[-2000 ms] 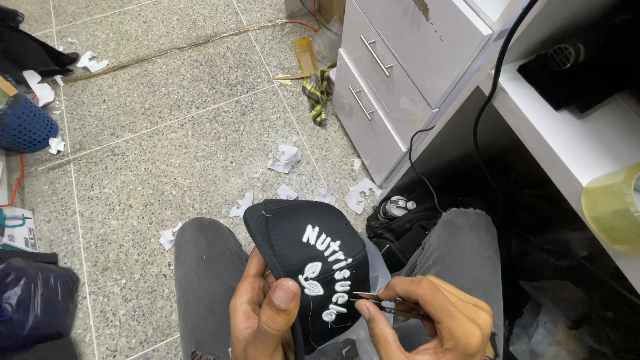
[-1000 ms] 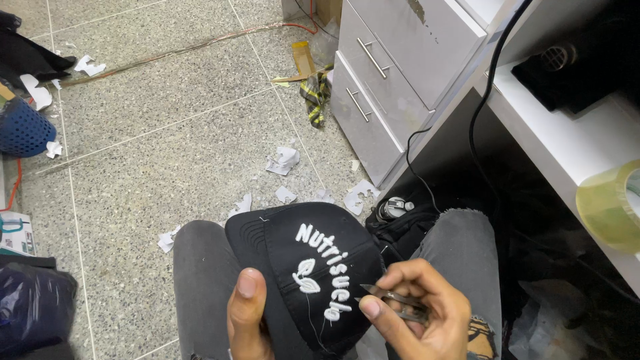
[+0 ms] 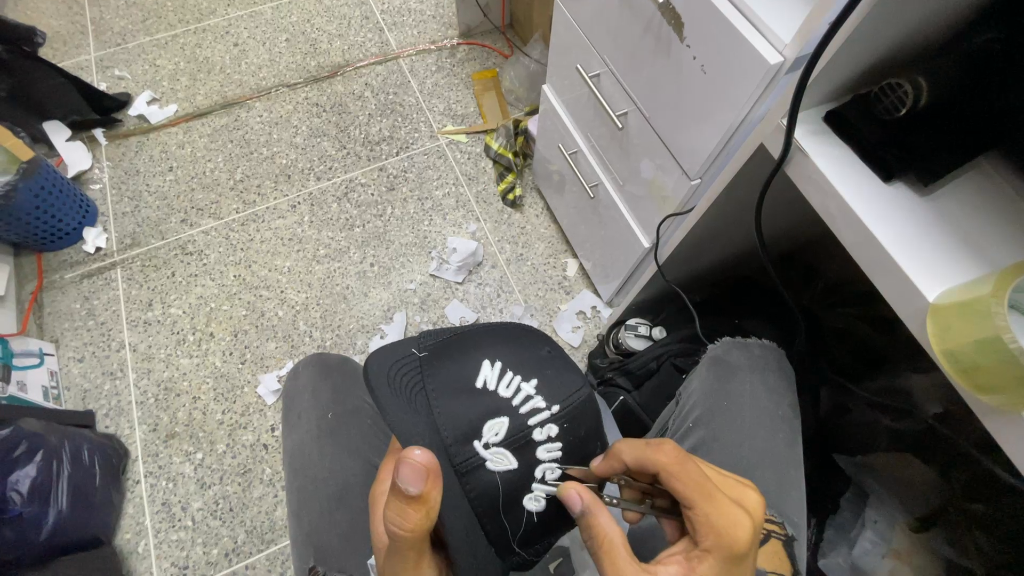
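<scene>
A black cap (image 3: 512, 432) with raised white embroidered lettering and a leaf motif (image 3: 496, 448) lies over my lap, its brim to the left. My left hand (image 3: 408, 512) grips the cap at the lower left, thumb on top. Between the thumb and fingers of my right hand (image 3: 680, 512) is a pair of small metal thread snips (image 3: 632, 496). Their two blades are apart, with the tips at the last letters of the embroidery. Loose white threads (image 3: 508, 520) trail down the cap below the leaf and the lettering.
Torn white scraps (image 3: 456, 258) are scattered over the speckled floor. A white drawer unit (image 3: 616, 144) and a desk (image 3: 920, 232) with a roll of clear tape (image 3: 980, 336) stand at the right. A black bag (image 3: 640, 368) lies beyond my knees; a blue perforated basket (image 3: 48, 204) is at the far left.
The snips have moved from beside the lettering onto its last letters. My left hand remains on the cap, which was turned slightly between the two earlier frames.
</scene>
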